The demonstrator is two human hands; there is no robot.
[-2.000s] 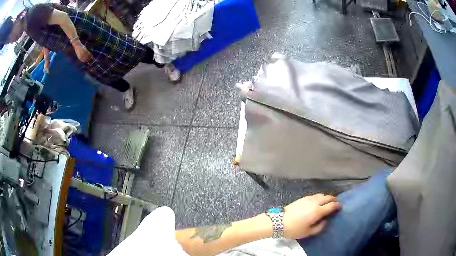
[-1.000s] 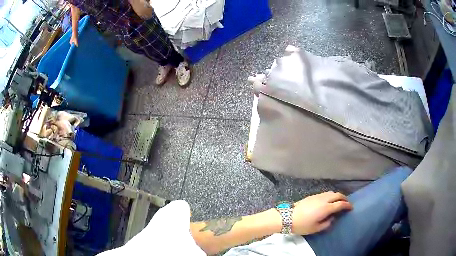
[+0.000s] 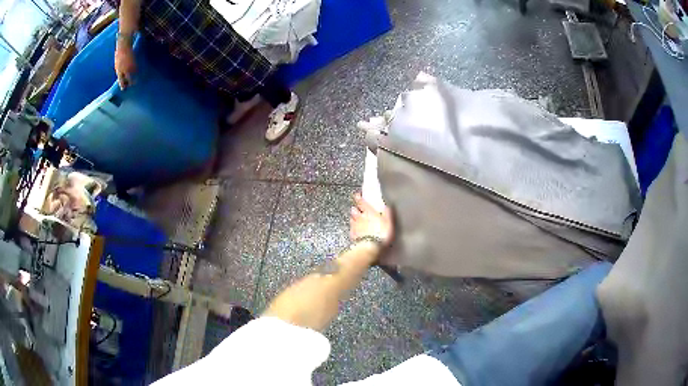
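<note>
Grey-taupe cloth panels [image 3: 468, 219] lie in a pile on a low white stand [image 3: 371, 185], with a thin dark seam line running across them. My left hand [image 3: 371, 220], with a metal watch band at the wrist, is at the left edge of the pile. Its fingers point up over the white stand edge and its inner side touches the cloth; whether it grips a layer cannot be told. My right hand is not in view. More grey-taupe cloth [image 3: 652, 279] hangs at the right beside my blue-clad thigh [image 3: 528, 328].
A person in plaid [image 3: 207, 49] stands at the upper left, one hand on a large blue bin [image 3: 143, 139]. Whitish pieces [image 3: 283, 26] lie on a blue crate [image 3: 347, 38]. A wood-edged machine table [image 3: 87, 301] is at the left, a pedal [image 3: 585, 39] at the upper right.
My left hand has left my thigh and reached up and left to the pile's edge. The other person has moved right, and the blue bin now shows further into view.
</note>
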